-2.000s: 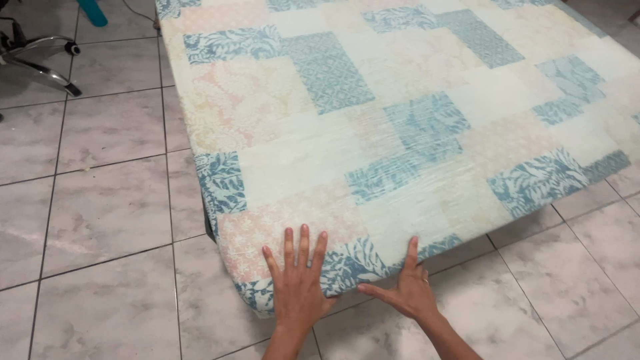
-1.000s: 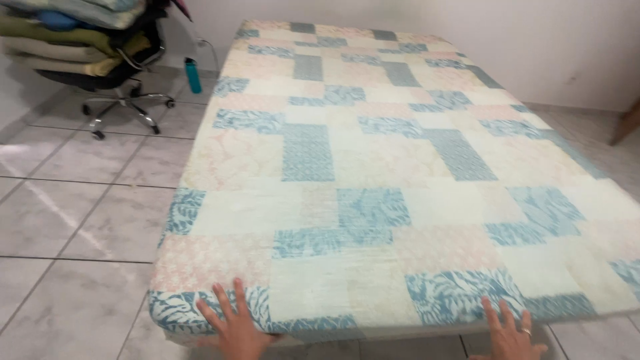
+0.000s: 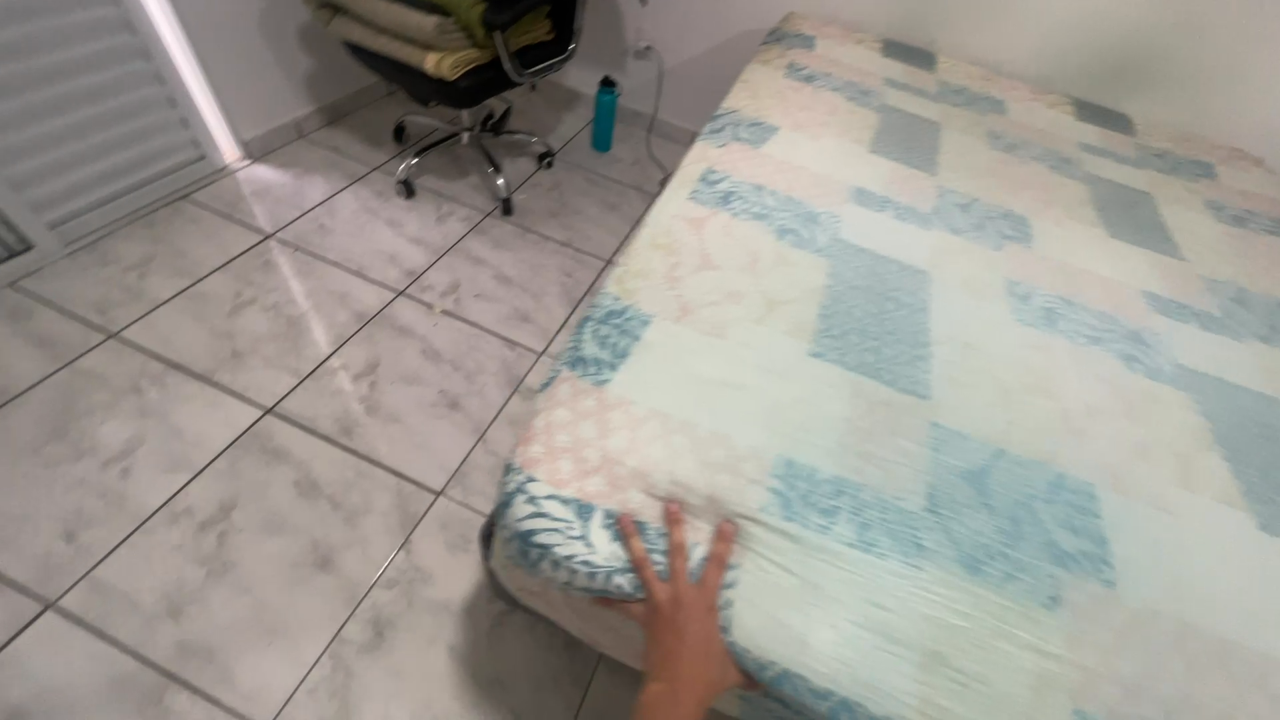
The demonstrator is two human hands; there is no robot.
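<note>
A mattress in a patchwork-print fitted sheet of blue, pink and cream fills the right of the view. One hand, which looks like my left hand, rests on its near edge close to the rounded corner, fingers spread over the blue leaf print and the thumb side low against the edge. Small creases run in the cloth beside the fingertips. It holds no separate object. My right hand is out of view.
An office chair bearing folded blankets stands at the back on the tiled floor. Near it are a teal bottle and a cable at the wall. A louvred door is at the far left.
The view has swung left, bringing the door into sight. My right hand, on the near edge a second ago, has left the view. My left hand is still at the near edge.
</note>
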